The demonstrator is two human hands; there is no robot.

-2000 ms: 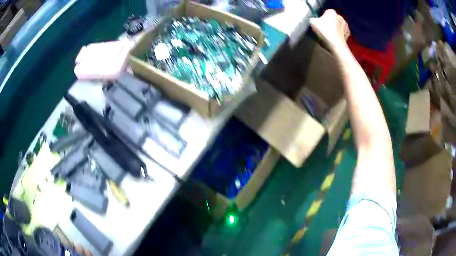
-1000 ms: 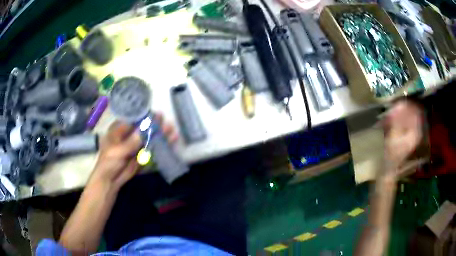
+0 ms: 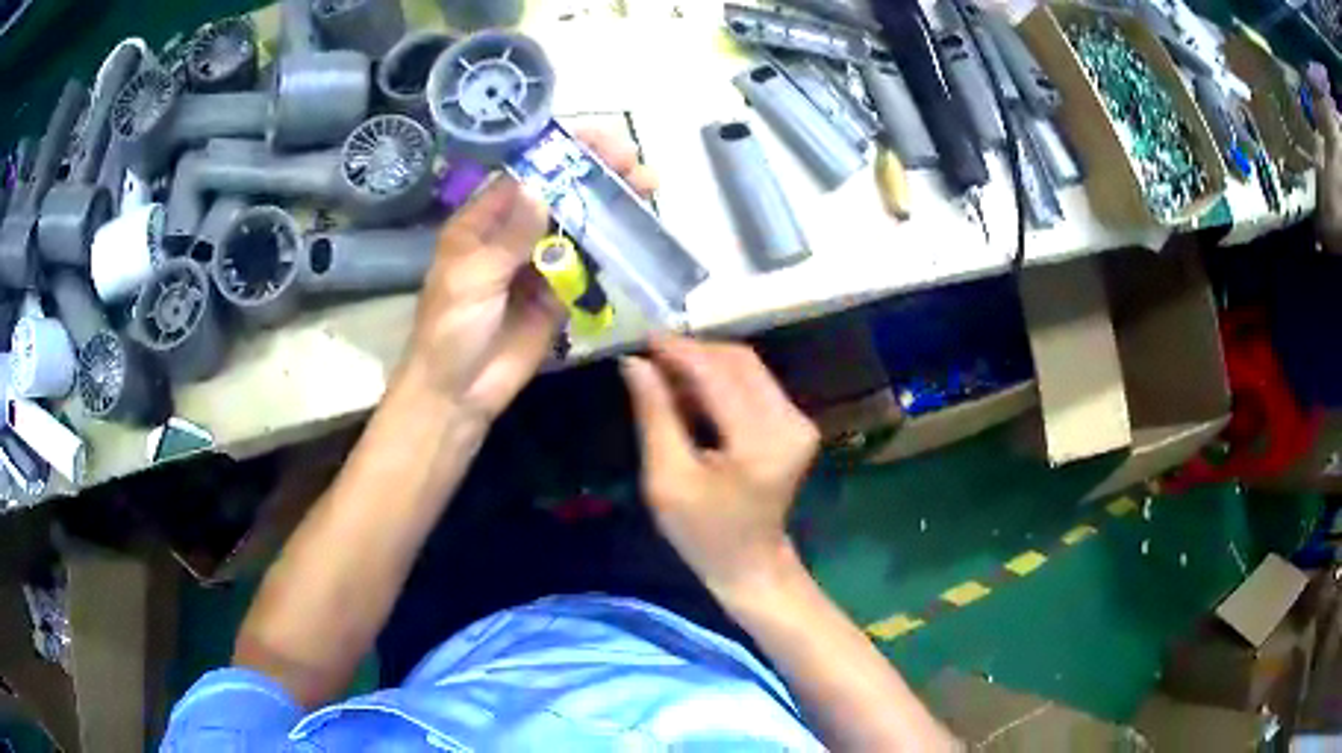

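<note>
My left hand (image 3: 486,302) holds a grey fan unit (image 3: 493,91) with a round slotted head and an open handle. A blue-white circuit board (image 3: 551,165) shows just below the head. A yellow battery (image 3: 571,280) hangs beside the handle, by my left fingers. My right hand (image 3: 721,449) is just below the handle's lower end, with thumb and fingertips brought together; whether anything thin is between them cannot be told.
Grey fan units (image 3: 265,169) pile at the left. Handle covers (image 3: 757,191), a black electric screwdriver (image 3: 932,96) and a wooden-handled tool (image 3: 892,183) lie right. A box of circuit boards (image 3: 1210,188) stands farther right; a blue parts box (image 3: 957,419) is under the bench.
My right hand has come from the far right boxes to the fan unit's handle end. My left hand still holds the unit. The view has shifted towards the left fan pile.
</note>
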